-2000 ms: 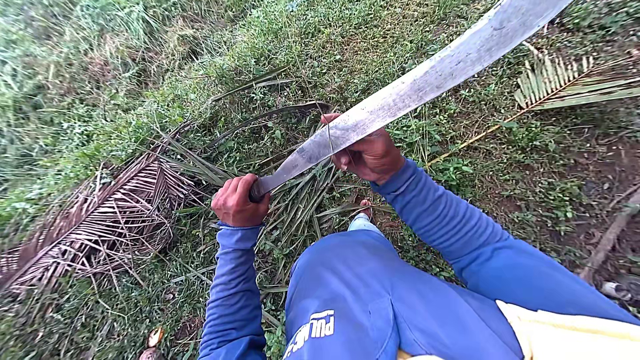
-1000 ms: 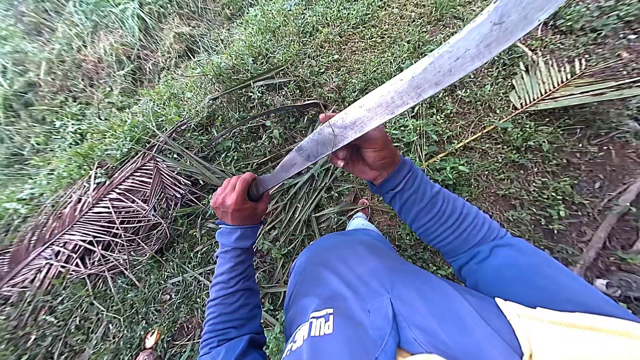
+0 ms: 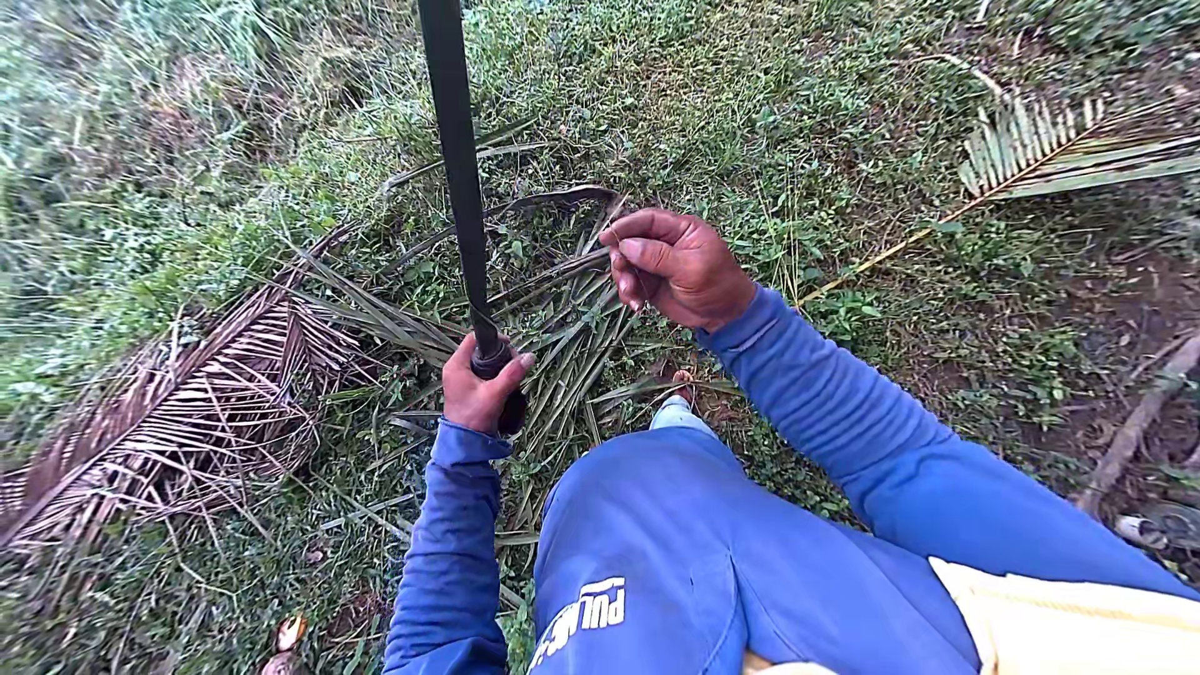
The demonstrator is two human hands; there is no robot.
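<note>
My left hand (image 3: 480,384) grips the dark handle of a machete (image 3: 457,159), low and left of centre. Its long blade points away toward the top edge and looks dark and narrow from this angle. To the right of the blade, apart from it, my right hand (image 3: 682,267) is raised with thumb and forefinger pinched together. A thin strand seems to be between those fingertips, too fine to identify. Beneath both hands lie cut green palm leaflets (image 3: 572,361) on the grass.
A dry brown palm frond (image 3: 187,403) lies at the left. A greener palm frond (image 3: 1031,164) with a yellowish stem lies at the upper right. A branch (image 3: 1139,427) rests on bare soil at the right. One foot (image 3: 682,386) shows below my right hand.
The machete has swung from pointing to the upper right, broad side showing, to pointing up the view, narrow side showing. My right hand has come away from the blade.
</note>
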